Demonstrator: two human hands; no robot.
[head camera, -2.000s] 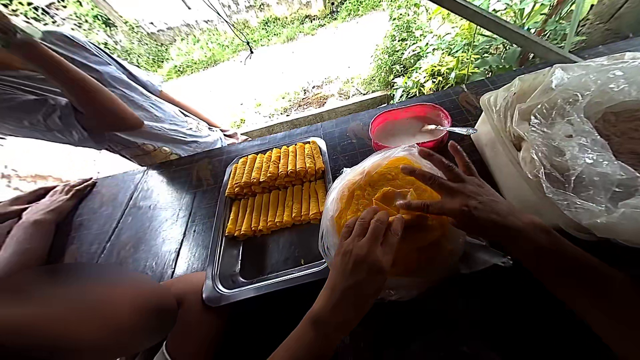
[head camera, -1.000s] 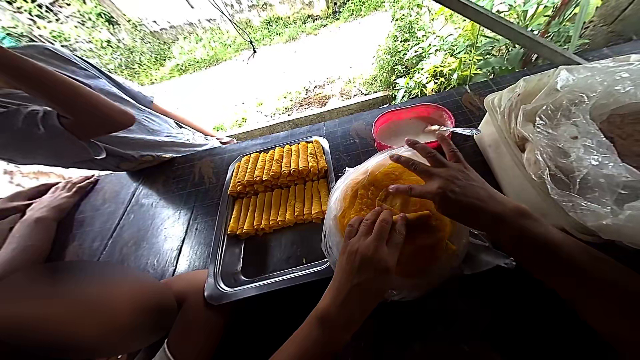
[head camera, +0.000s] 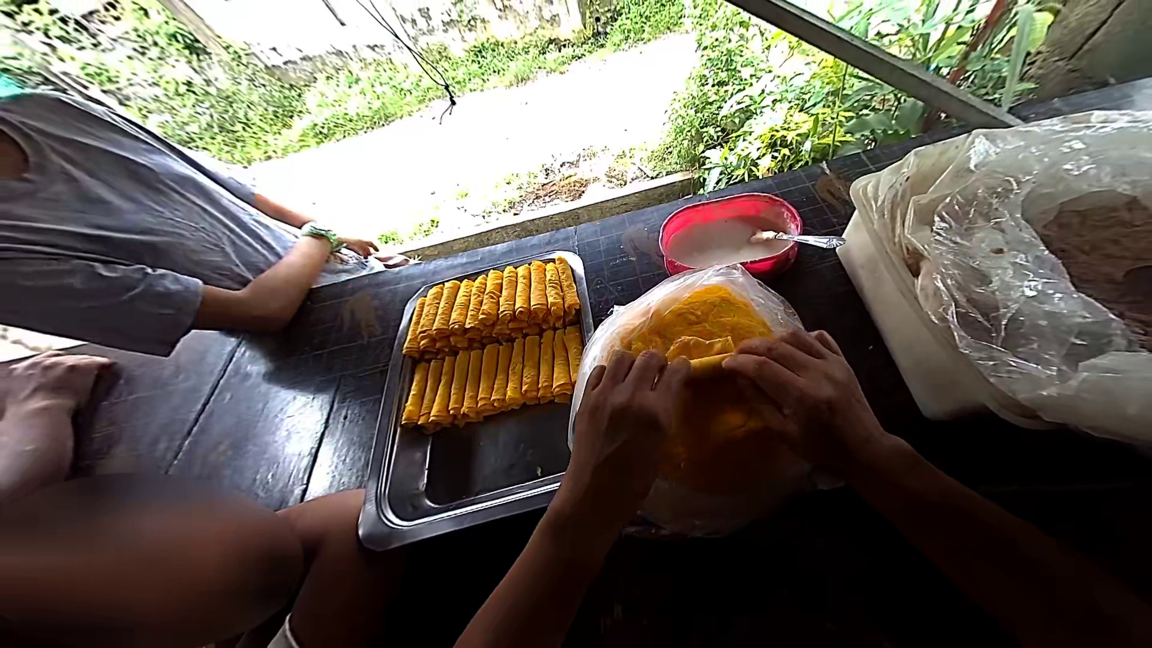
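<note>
A stack of round orange-yellow wrappers (head camera: 720, 315) lies in a clear plastic bag in front of me. On top of it is a partly rolled wrapper (head camera: 706, 351). My left hand (head camera: 630, 405) holds the roll's left end with bent fingers, and my right hand (head camera: 805, 391) grips its right end. What is inside the roll is hidden. Just left of the bag, a metal tray (head camera: 387, 477) holds two rows of finished yellow rolls (head camera: 490, 306). Beyond the bag stands a red bowl (head camera: 673, 243) of whitish paste with a metal spoon (head camera: 814, 240) in it.
On the right, a white container (head camera: 909, 333) is lined with clear plastic and holds a brownish filling (head camera: 1102, 252). A person in a grey shirt (head camera: 126, 216) leans on the dark table (head camera: 252, 414) at the left. Another person's hand (head camera: 54, 387) and a bent limb are nearer me.
Both hands have closed in on the roll; my right hand, spread over the wrappers before, now grips its right end. The person in grey has brought a forearm down onto the table.
</note>
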